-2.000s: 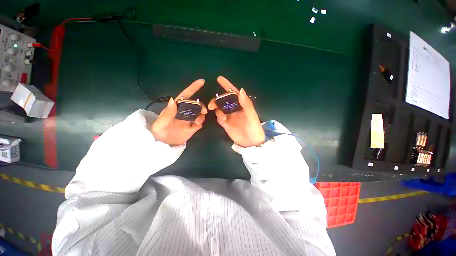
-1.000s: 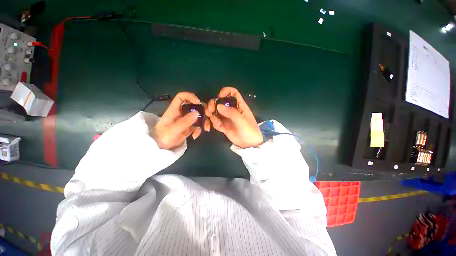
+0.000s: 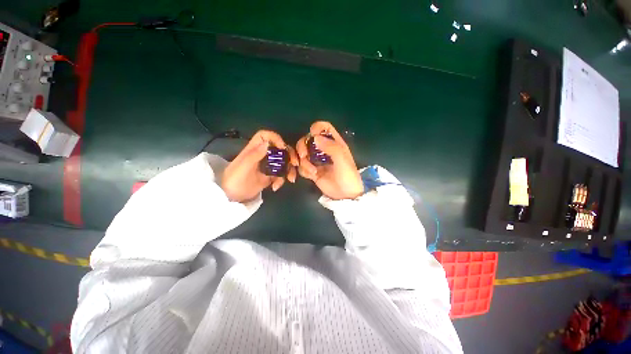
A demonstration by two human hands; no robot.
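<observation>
My left hand [image 3: 250,170] holds a small dark square smartwatch module [image 3: 276,162] with its screen facing up, lit with white-purple text. My right hand [image 3: 335,164] holds a second smartwatch module [image 3: 320,149], also lit purple, partly covered by my fingers. Both bare hands are close together above the green mat [image 3: 277,90], near its middle. A blue wrist strap [image 3: 373,178] with a thin blue cord is on my right wrist. A thin black test cable [image 3: 225,135] lies on the mat beside my left hand.
The power supply [image 3: 26,75] and a white box [image 3: 50,133] are at the left, with another white box [image 3: 14,199] below. A black foam tray [image 3: 503,148] at the right holds copper-coloured parts [image 3: 583,207] and a paper sheet [image 3: 589,107]. A red bin [image 3: 468,282] is below the bench edge.
My hands have drawn in from a more open hold, and my fingers now curl around the modules. Both screens now show brighter purple-white content. The view has shifted slightly.
</observation>
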